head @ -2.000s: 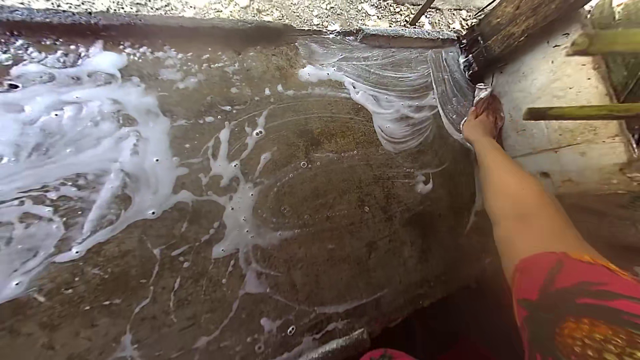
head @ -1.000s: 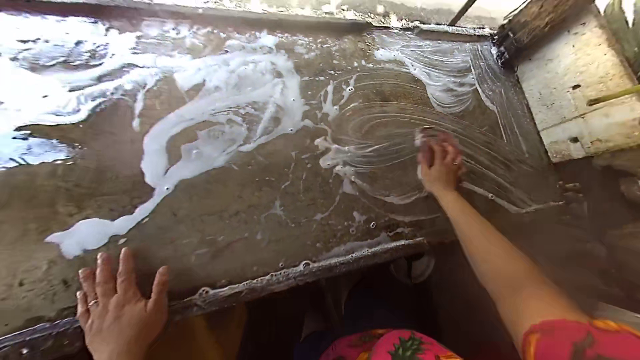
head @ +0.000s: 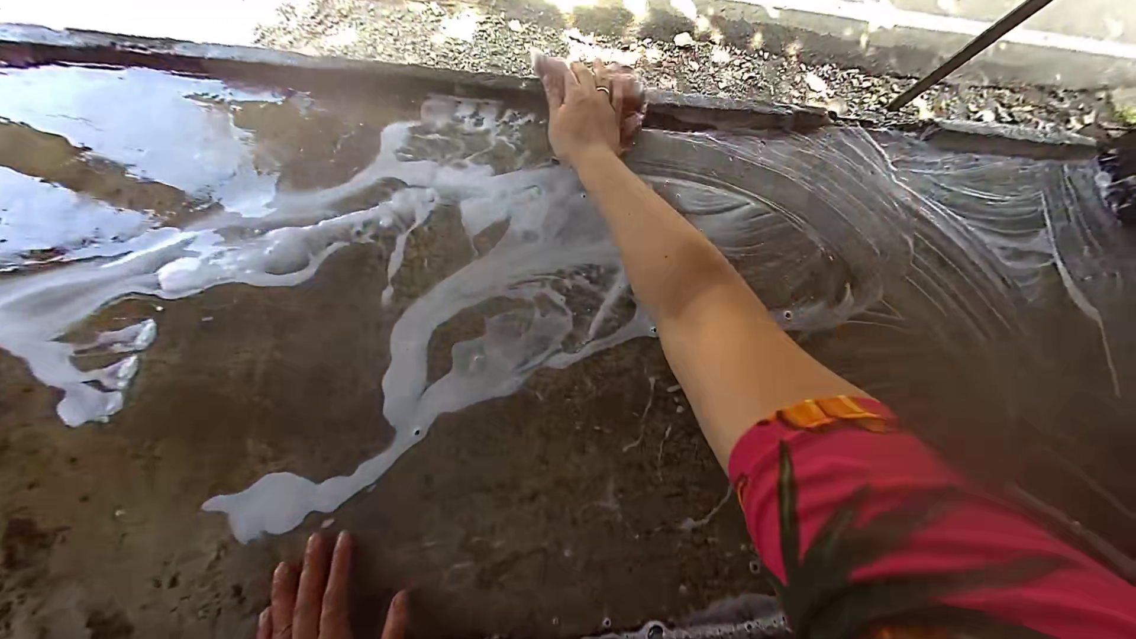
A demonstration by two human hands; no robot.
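My right arm reaches across a wet concrete slab (head: 497, 470), and my right hand (head: 586, 106) is at its far raised edge. The fingers are closed around a reddish, partly hidden scrubbing pad or cloth (head: 632, 99) wet with suds. White soap foam (head: 461, 293) lies in streaks to the left of and below that hand, and thin curved suds marks spread to its right. My left hand (head: 328, 595) rests with fingers apart at the near side of the slab, holding nothing; its palm is cut off by the frame.
A low raised lip (head: 737, 114) runs along the slab's far side. Beyond it is gravelly ground (head: 426, 40) with a thin dark rod (head: 967, 55) slanting at the right. A dark post base (head: 1118, 177) stands at the right edge. Wet patches at left reflect bright light.
My right hand has moved from the middle of the suds to the far edge of the slab. Swirl marks now reach further left. My left hand, absent at first, shows in the last two frames.
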